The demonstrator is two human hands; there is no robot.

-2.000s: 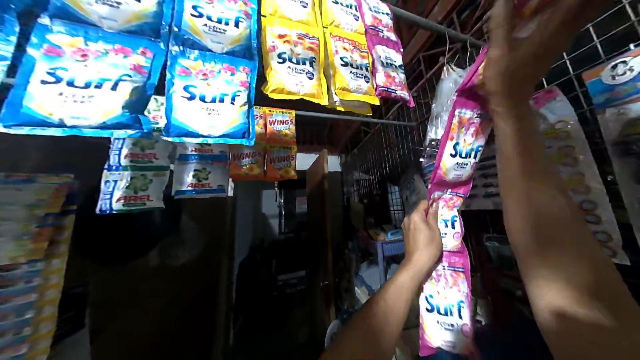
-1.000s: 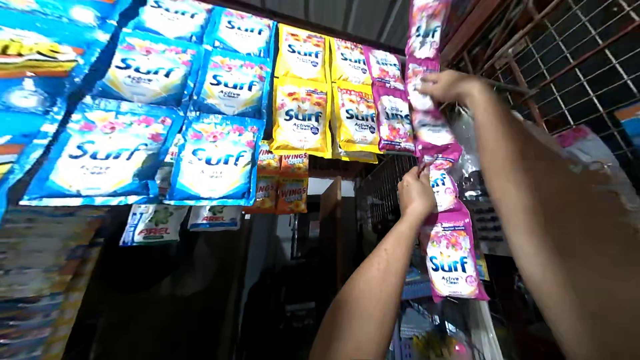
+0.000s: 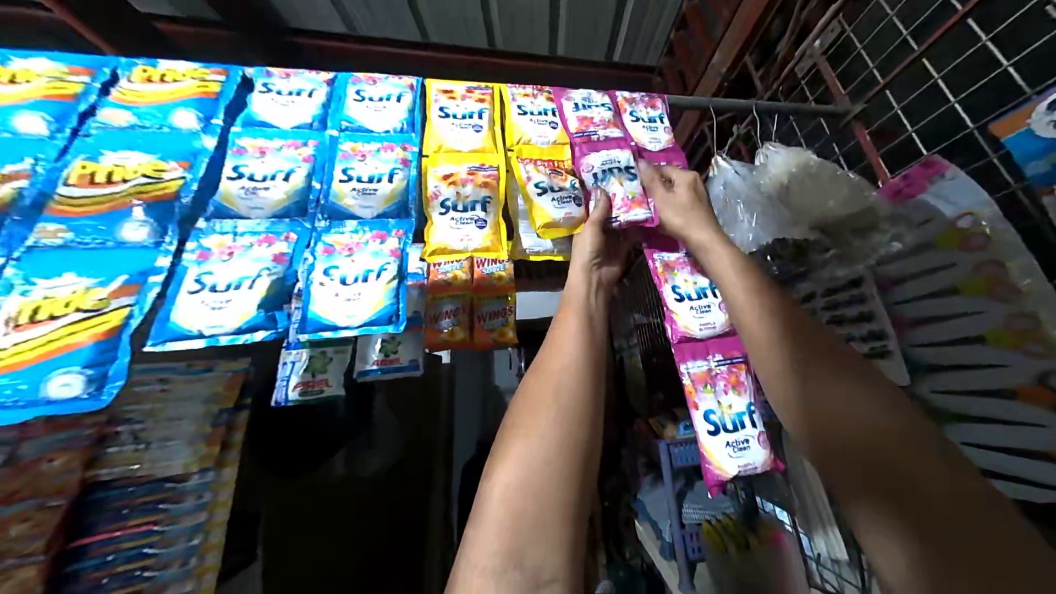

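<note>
A strip of pink Surf detergent sachets (image 3: 701, 297) lies over a metal bar (image 3: 755, 105) and hangs down on the right. Beside it, a second pink length (image 3: 612, 177) hangs with its print upside down. My left hand (image 3: 601, 239) has its fingers on the lower edge of this length's bottom sachet. My right hand (image 3: 678, 202) grips the pink sachets at their right edge; its fingertips are partly hidden. Yellow Surf sachets (image 3: 464, 206) hang just left of the pink ones.
Blue Surf sachets (image 3: 353, 276) and Pride sachets (image 3: 107, 198) hang farther left. Orange Wings sachets (image 3: 472, 318) and Ariel sachets (image 3: 313, 373) hang behind. On the right are clear plastic bags (image 3: 767, 198) and a wire grid (image 3: 949, 58). A purple plastic rack (image 3: 681, 511) stands below.
Two seconds ago the pink strip hung between my raised right hand and my lower left hand. Now it drapes over the bar, and both hands are together at the sachets beside the yellow ones.
</note>
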